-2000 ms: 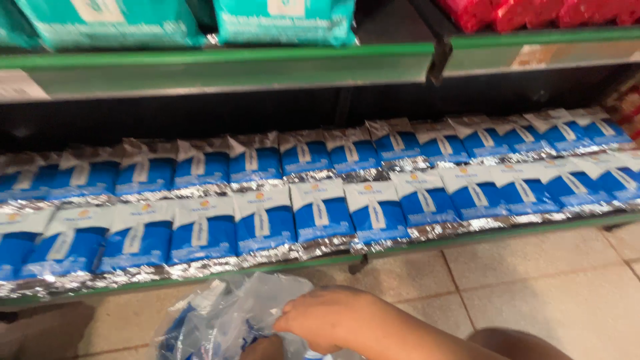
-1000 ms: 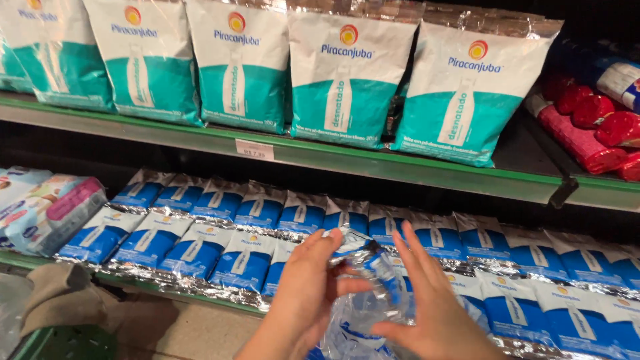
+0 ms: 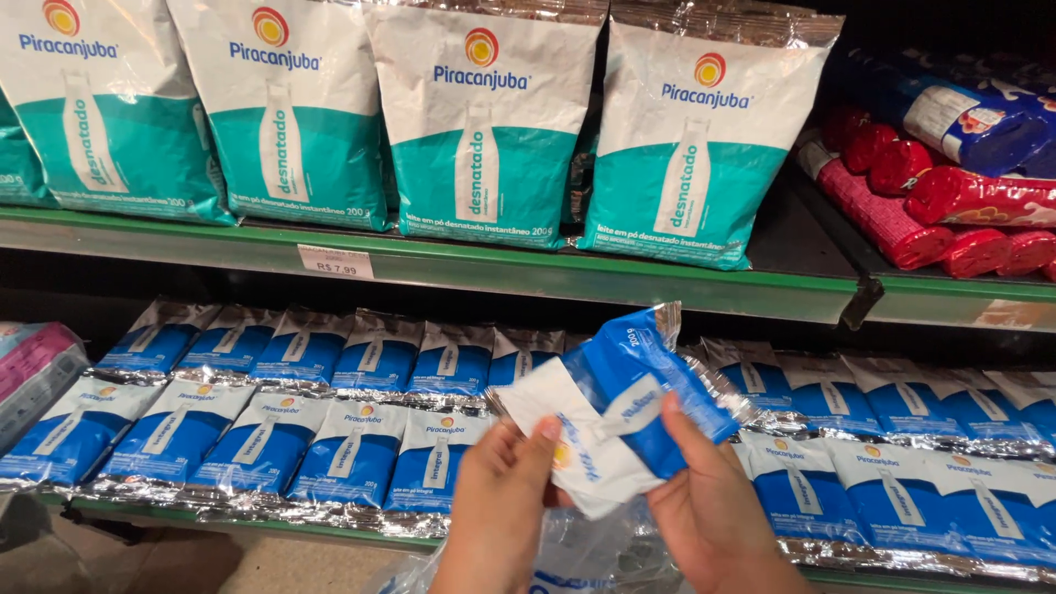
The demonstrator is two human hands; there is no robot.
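Between both hands is a blue and white Piracanjuba milk powder packet (image 3: 615, 404), tilted, its silvery sealed ends showing. My left hand (image 3: 503, 487) grips its white end, thumb on top. My right hand (image 3: 705, 487) holds its blue side, thumb over the printed bottle. Whether it is one packet or two overlapping is hard to tell. Below the hands lies a clear plastic bag (image 3: 594, 553) with blue print, partly hidden by the wrists. Behind, two rows of like blue and white packets (image 3: 272, 437) lie on the lower shelf.
The upper shelf's green edge (image 3: 528, 280) runs above the hands, bearing upright teal and white milk powder bags (image 3: 487, 140). Red cylindrical packages (image 3: 973, 198) and a blue one (image 3: 973, 124) lie at right. A pink package (image 3: 37, 363) sits at lower left, above tiled floor (image 3: 289, 565).
Both hands now hold a packet in front of the lower shelf; two seconds ago a hand was down at the plastic bag. The view has risen to show more of the upper shelf.
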